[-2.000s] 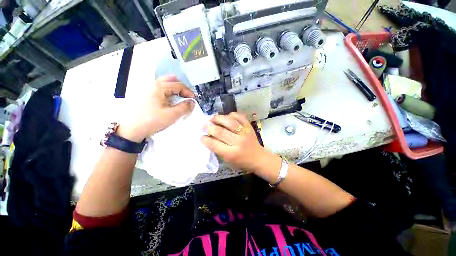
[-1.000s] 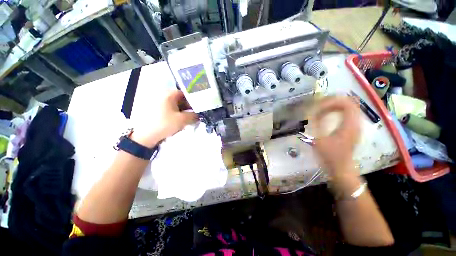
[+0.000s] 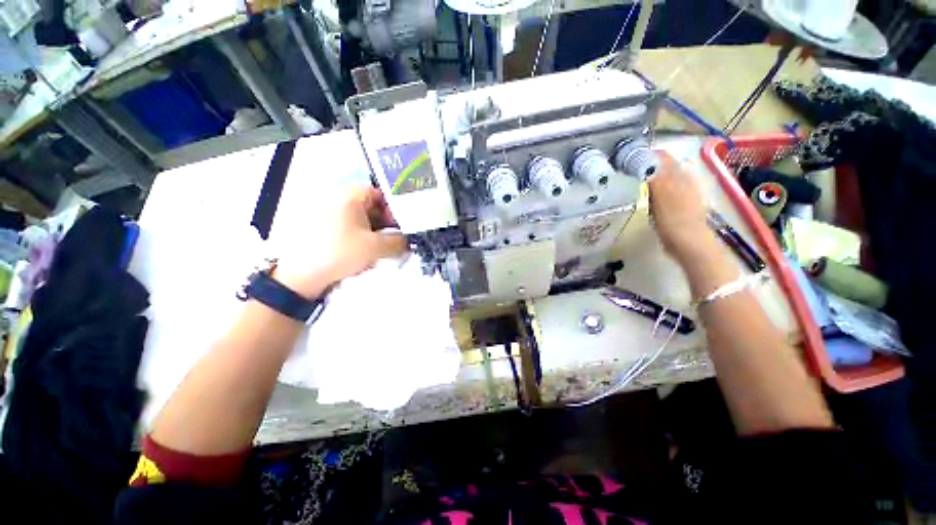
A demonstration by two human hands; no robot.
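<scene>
The white fabric piece (image 3: 385, 333) lies bunched at the left of the overlock machine (image 3: 559, 144), its upper edge at the dark needle area (image 3: 436, 246). My left hand (image 3: 354, 241), with a dark wristband, holds the fabric's upper left edge. Its thumb points to the needle area, and some fingertips are hidden behind the machine's left cover. My right hand (image 3: 677, 205) is at the machine's right end, beside the last tension dial (image 3: 636, 158). Its fingers are partly hidden, and whether they grip anything cannot be told.
Black-handled snips (image 3: 652, 310), pale thread ends and a round silvery disc (image 3: 592, 323) lie at the front right. Other snips (image 3: 737, 241) lie by the red basket (image 3: 765, 261) of thread rolls. A black strip (image 3: 272, 190) lies at the left, beside dark garments (image 3: 77, 318).
My right hand has left the fabric and moved right and up to the machine's right end. My left hand has stayed at the fabric. The view has tilted up slightly.
</scene>
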